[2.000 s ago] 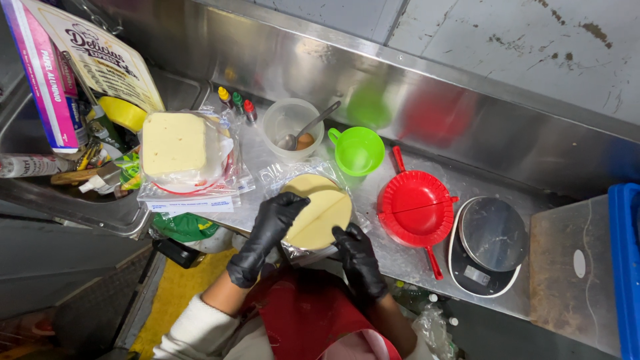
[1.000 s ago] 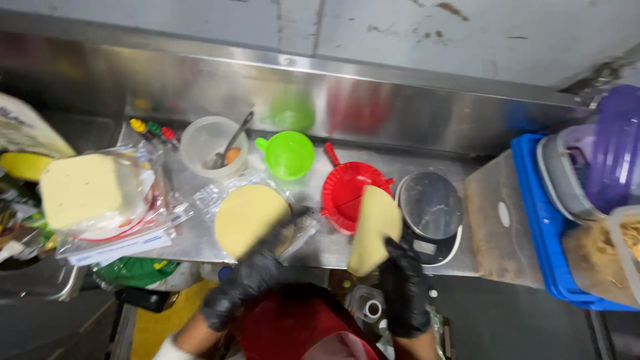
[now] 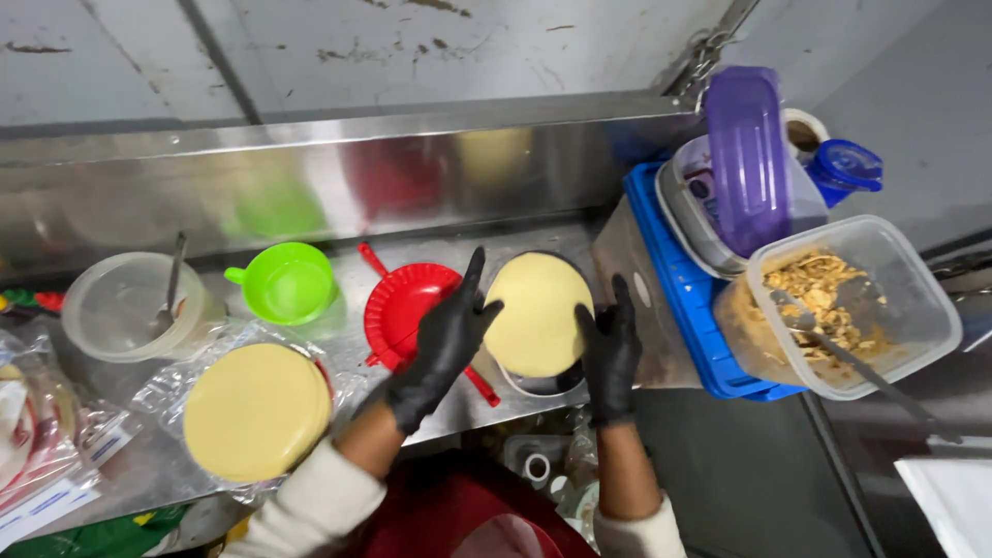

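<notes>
A pale yellow dough disc (image 3: 538, 314) lies over the round top of a kitchen scale (image 3: 549, 381). My left hand (image 3: 449, 333), in a black glove, touches the disc's left edge with the thumb, its fingers apart. At the right edge is my right hand (image 3: 611, 349), also black-gloved, with its thumb or a finger on the disc and the others spread. Just left of the scale, partly behind my left hand, sits a red plastic dough press (image 3: 403, 306), opened flat. A stack of dough discs (image 3: 257, 412) rests on clear plastic film at the left.
Behind the stack stand a green plastic cup (image 3: 287, 284) and a clear tub (image 3: 124, 306) with a spoon. At right, a container of shredded filling (image 3: 845, 310) with a spoon and a purple lid (image 3: 748, 159) sit by a blue-lidded bin (image 3: 674, 287). Plastic bags (image 3: 46, 434) lie far left.
One disc has gone from the stack to the top of the scale, carried in my right hand a second ago. Both hands are now beside it. The view has shifted right.
</notes>
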